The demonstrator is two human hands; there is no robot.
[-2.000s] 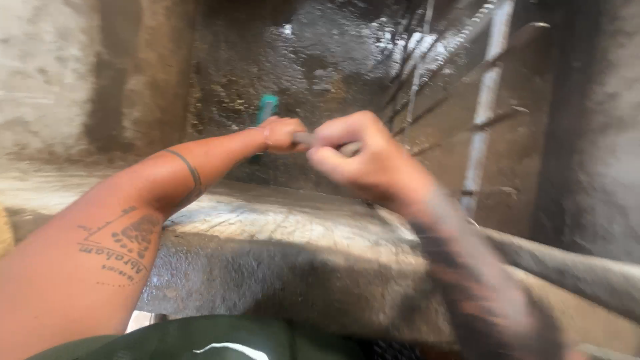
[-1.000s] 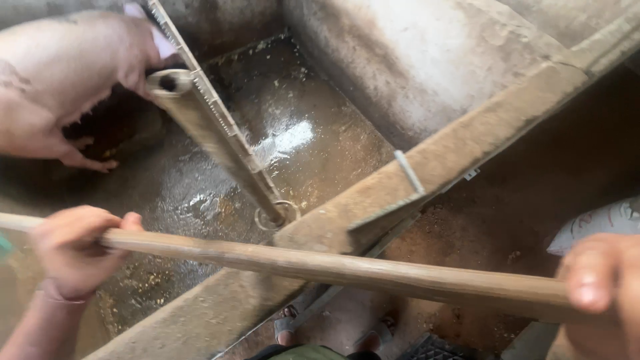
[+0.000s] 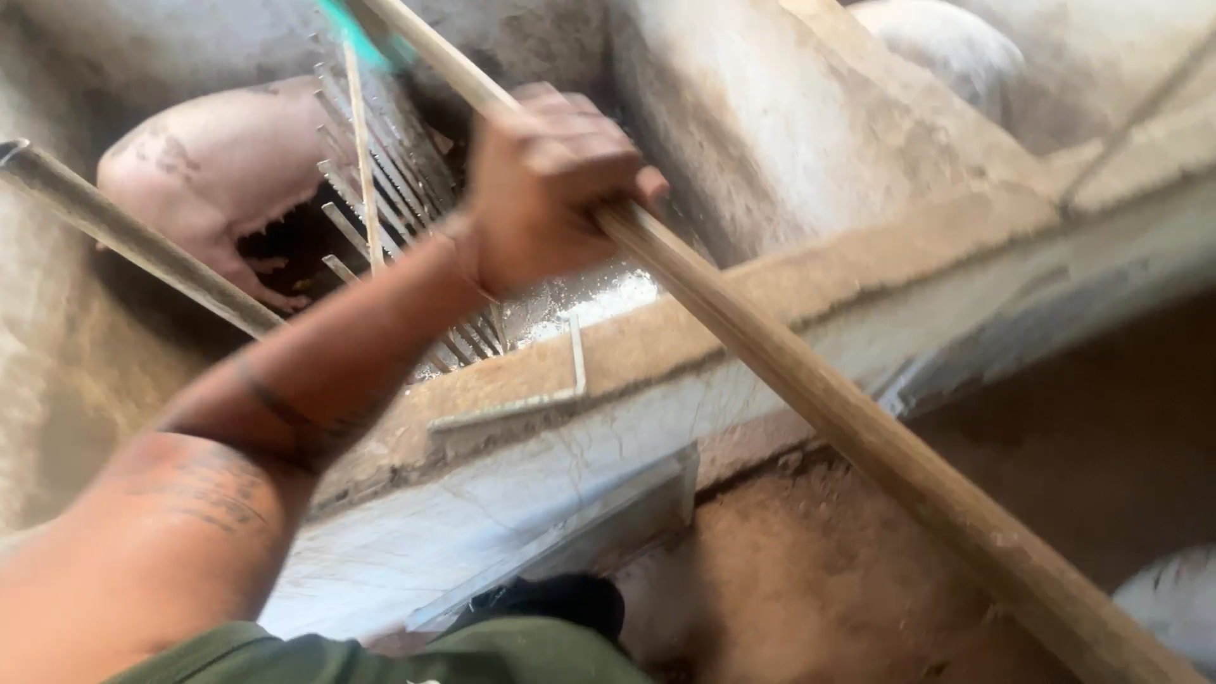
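My left hand (image 3: 560,185) is closed around a long wooden pole (image 3: 807,370), which runs from the top centre down to the lower right corner. Near the pole's upper end is a blurred green piece (image 3: 366,36); whether it is fixed to the pole cannot be told. My left arm reaches over the top of a low concrete wall (image 3: 693,332). My right hand is outside the view. Beyond my forearm stand several thin metal bars (image 3: 380,161), and a pink pig (image 3: 223,157) is in the pen behind them.
A metal pipe (image 3: 142,237) slants at the left. A bent metal rod (image 3: 578,356) lies on the wall top. Another pale animal (image 3: 945,47) is in the neighbouring pen at the upper right. Below the wall is a brown floor (image 3: 788,570), with part of a white object (image 3: 1173,598) at the right edge.
The pole lay nearly level across the view with both hands on it; now it slants steeply, and my left hand is farther up and forward. My right hand has left the view, which has shifted.
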